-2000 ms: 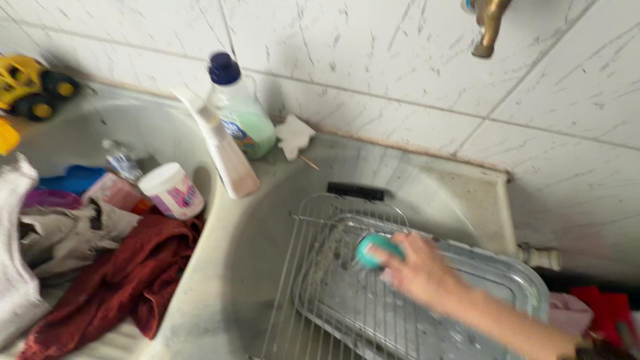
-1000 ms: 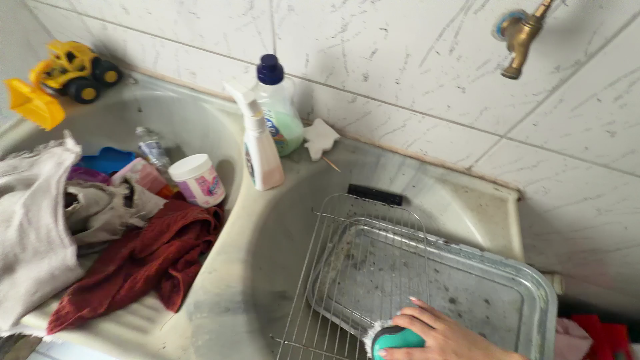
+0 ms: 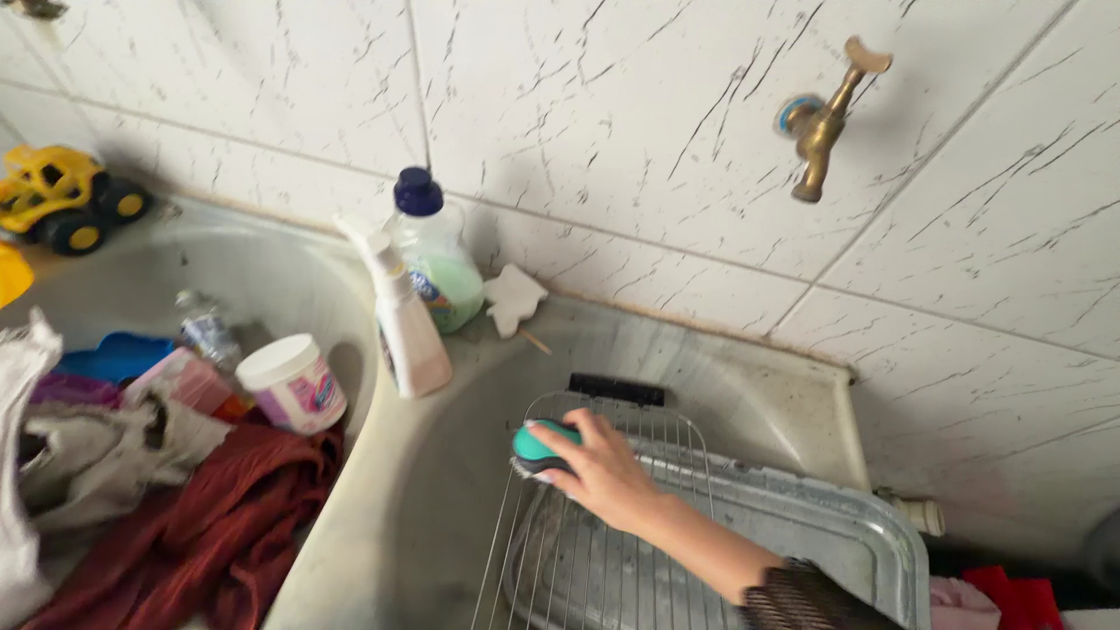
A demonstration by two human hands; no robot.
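My right hand (image 3: pixel 608 472) grips a teal and black scrubbing brush (image 3: pixel 541 446), its pale bristles down against the upper left part of a wire rack (image 3: pixel 560 560). The rack lies over a grey metal baking tray (image 3: pixel 787 534), and both rest in the right basin (image 3: pixel 429 507). Dark marks show on the tray's floor. A black bar-shaped thing (image 3: pixel 617 389) sits just beyond the rack's far edge. The forearm, in a dark knitted sleeve, covers part of the tray. My left hand is out of the frame.
A white spray bottle (image 3: pixel 407 328), a green liquid bottle (image 3: pixel 437 262) and a white sponge piece (image 3: pixel 514 299) stand on the ledge. The left basin holds a white tub (image 3: pixel 293 385) and a dark red cloth (image 3: pixel 201 525). A toy loader (image 3: pixel 66 197) and brass tap (image 3: pixel 822 131) are behind.
My right hand, with the brush in it, has moved from the near part of the tray to the rack's far left corner. The view has shifted somewhat.
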